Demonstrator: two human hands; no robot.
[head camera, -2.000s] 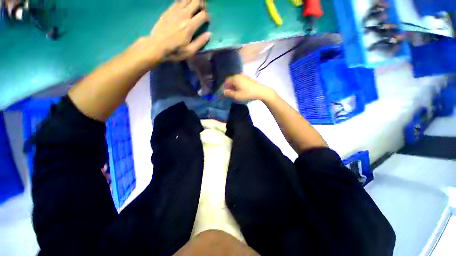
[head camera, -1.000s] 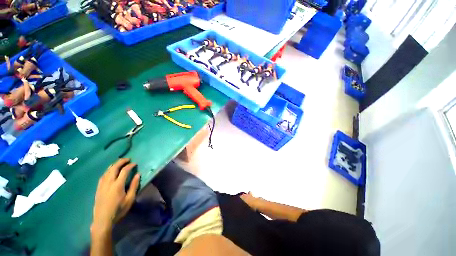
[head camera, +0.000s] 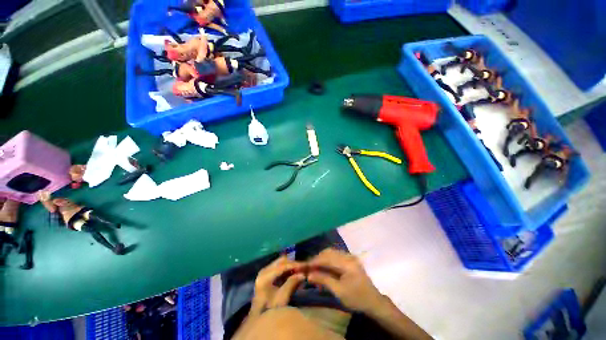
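My left hand (head camera: 272, 281) and my right hand (head camera: 345, 276) meet over my lap, just below the bench's front edge. Their fingertips pinch a small reddish and dark piece (head camera: 305, 270), mostly hidden by the fingers and blurred. On the green bench in front lie dark-handled pliers (head camera: 297, 167) beside a pale strip (head camera: 313, 141), yellow-handled side cutters (head camera: 361, 164), a white glue bottle (head camera: 257, 131) with its nozzle pointing away, and a red heat gun (head camera: 410, 123) with a black nozzle.
A blue bin (head camera: 211, 109) of piled figures stands at the back. A light blue tray (head camera: 495, 126) with figures stands at the right. Figures (head camera: 83, 218) and a pink box-shaped device (head camera: 32, 165) are at the left. White tissue (head camera: 174, 186) lies mid-left. Blue crates (head camera: 473, 222) stand below.
My left hand has left the bench's front edge and joined my right hand over my lap. The view has turned left, bringing the pink device and loose figures into the picture.
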